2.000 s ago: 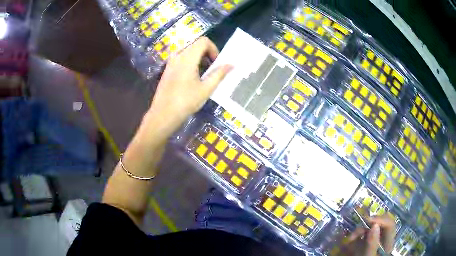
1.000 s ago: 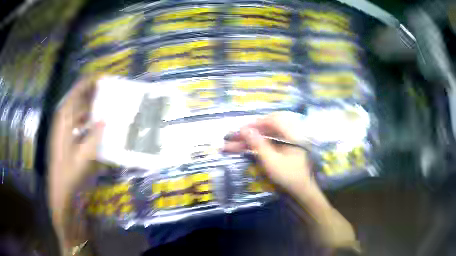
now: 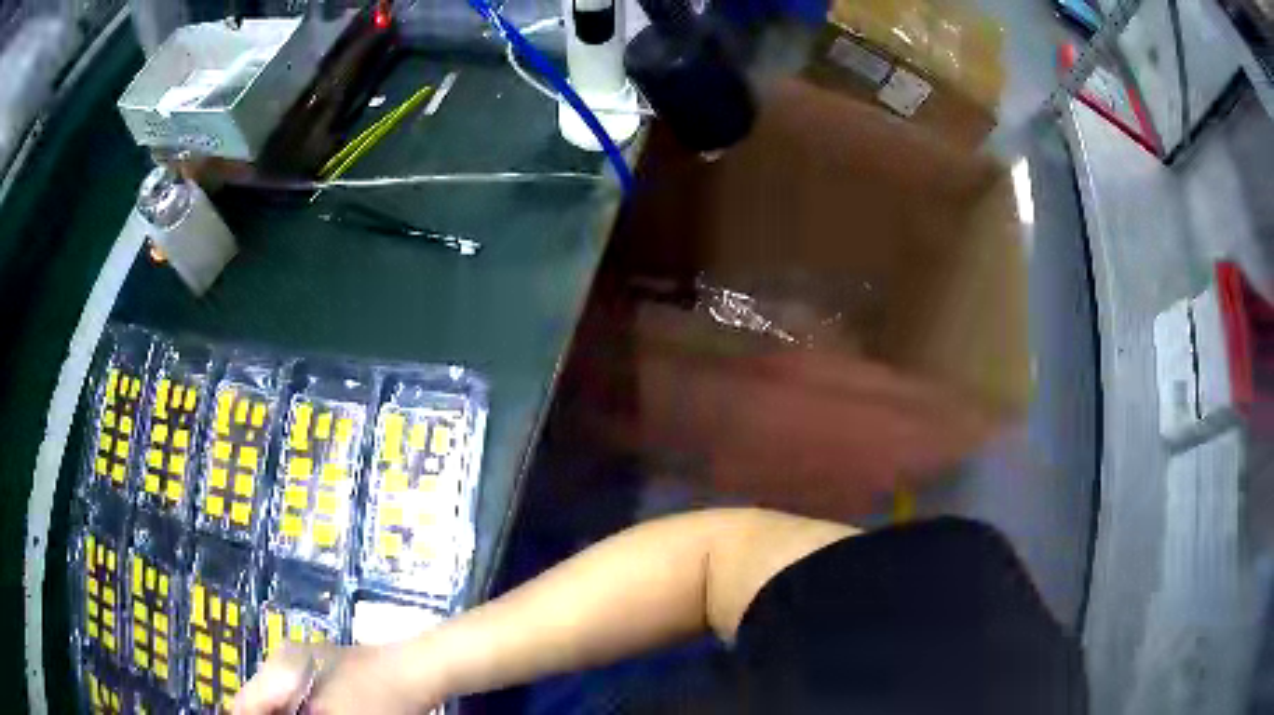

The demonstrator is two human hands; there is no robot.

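Observation:
My right hand (image 3: 328, 684) is at the bottom left over the lower part of a clear blister tray (image 3: 358, 374), partly cut off by the bottom edge. Its fingers are closed on thin tweezers (image 3: 313, 676), of which only a short bright line shows; the tips cannot be made out. The tray pockets hold parts with yellow pads (image 3: 319, 475). A white rectangle (image 3: 396, 622) shows in the tray just above my wrist. My left hand and the white liner sheet it held are not in view.
Dark tweezers (image 3: 405, 231), yellow sticks (image 3: 375, 140), a bottle (image 3: 189, 235) and an open white box (image 3: 210, 91) are on the green bench. A blue air line (image 3: 566, 91) and black nozzle (image 3: 694, 87) hang above. A large open carton (image 3: 838, 210) stands right of the bench.
The view has swung right to the bench end and carton. The left hand and its liner sheet have left the picture. The right hand now shows at the bottom left.

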